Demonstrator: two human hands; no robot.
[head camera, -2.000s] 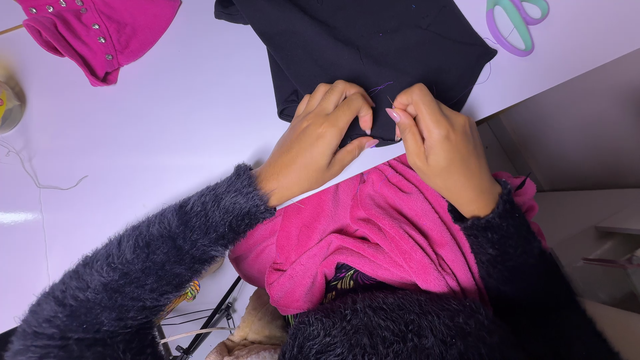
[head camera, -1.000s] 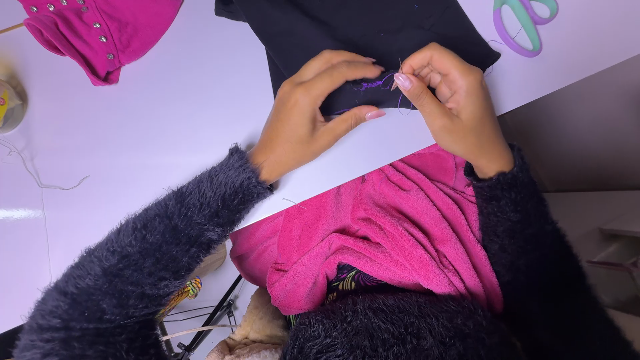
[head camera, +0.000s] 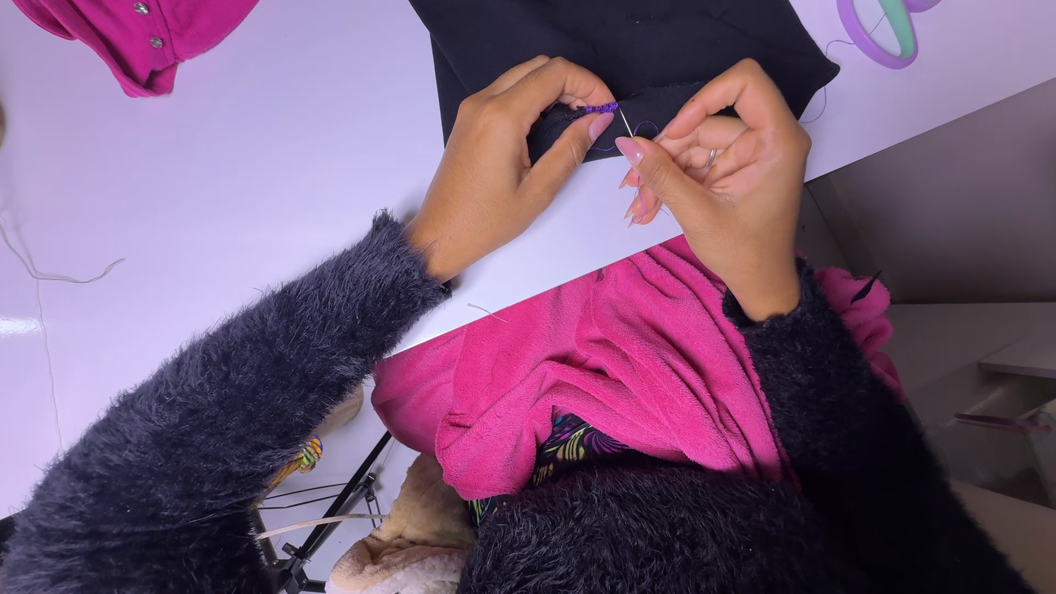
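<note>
Black fabric (head camera: 627, 49) lies on the white table near its front edge. My left hand (head camera: 520, 140) pinches a fold of it between thumb and forefinger, beside a short row of purple stitches (head camera: 602, 108). A thin sewing needle (head camera: 625, 122) stands between the stitches and my right hand (head camera: 718, 157), whose thumb and fingertips are at its lower end. Purple thread (head camera: 646, 125) loops near the needle and hangs by the right fingers. Whether the needle's tip is in the cloth is too small to tell.
Purple and green scissor handles (head camera: 895, 41) lie at the back right. A pink garment with metal snaps (head camera: 177, 37) is at the back left, and a loose thread (head camera: 70, 279) lies at left. Pink fleece (head camera: 594, 355) covers the lap below the table edge (head camera: 528, 299).
The left fingers, apart one second ago, have closed on a fold of the black fabric. The purple stitching now shows at the fold, with the needle beside it.
</note>
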